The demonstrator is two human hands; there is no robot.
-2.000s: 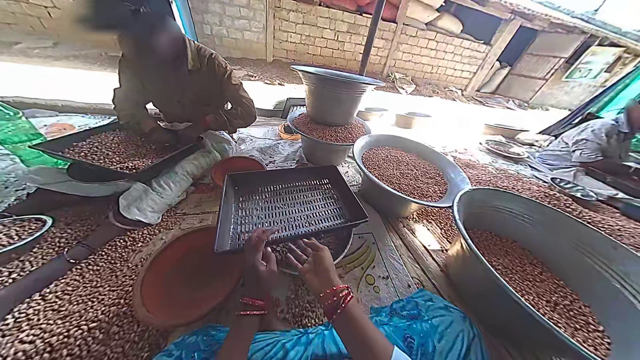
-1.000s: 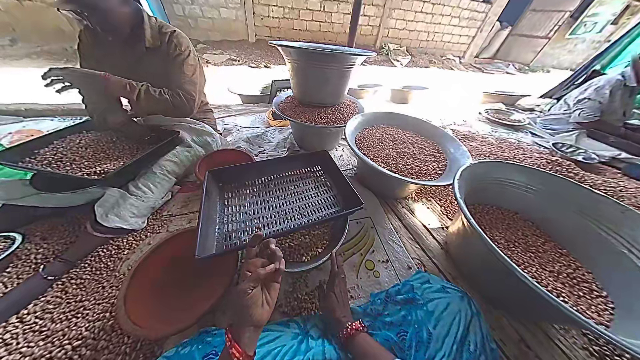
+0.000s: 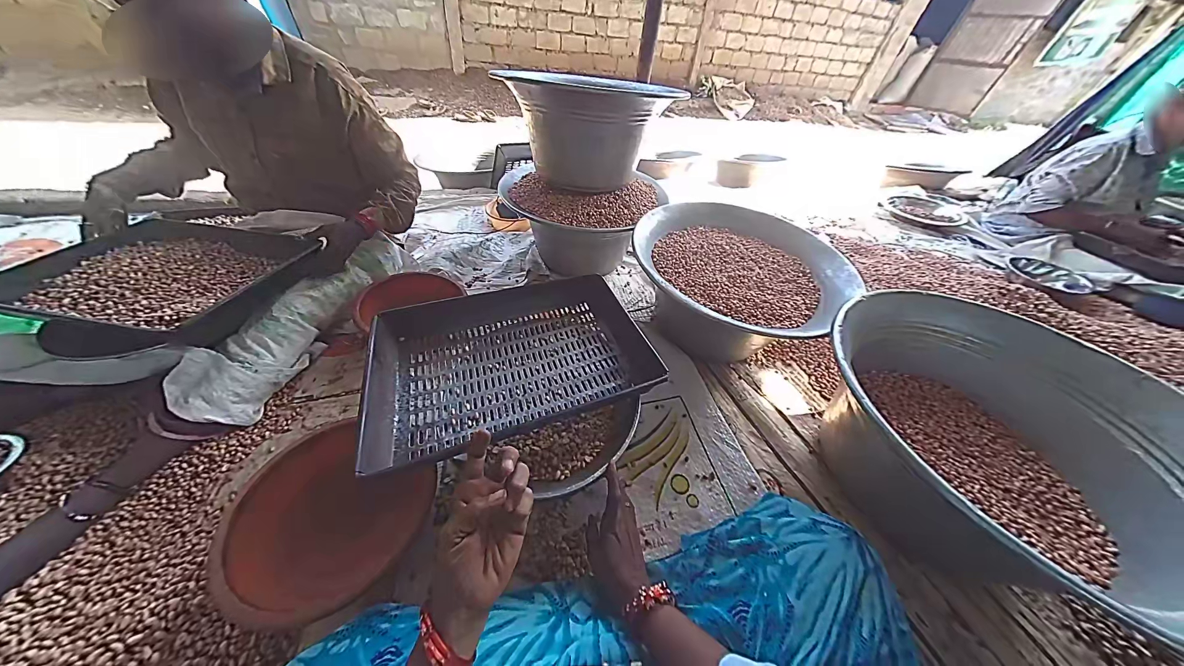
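Observation:
My left hand (image 3: 486,527) is raised palm up just below the near edge of a black slotted plastic tray (image 3: 518,361), its fingers partly curled and holding nothing. To its right, my right hand (image 3: 618,546) is low beside the rim of a metal bowl (image 3: 632,444), fingers extended and nothing held. The tray rests tilted across that bowl, which contains small brown nuts or seeds (image 3: 564,446). A shallow reddish-brown basin (image 3: 324,527) lies to the left of my left hand. Blue patterned cloth (image 3: 786,583) covers my lap.
A large metal tub (image 3: 971,444) of nuts stands at right, another metal basin (image 3: 749,277) beyond it. Stacked metal tubs (image 3: 587,139) stand ahead. At left, a seated person (image 3: 296,129) holds a black tray of nuts (image 3: 157,277). Another person (image 3: 1082,194) sits far right. Loose nuts (image 3: 102,573) cover the lower left.
Both my hands were close together at the tray's near edge; now they are farther apart and lower. The person at left has lowered a raised hand to their tray.

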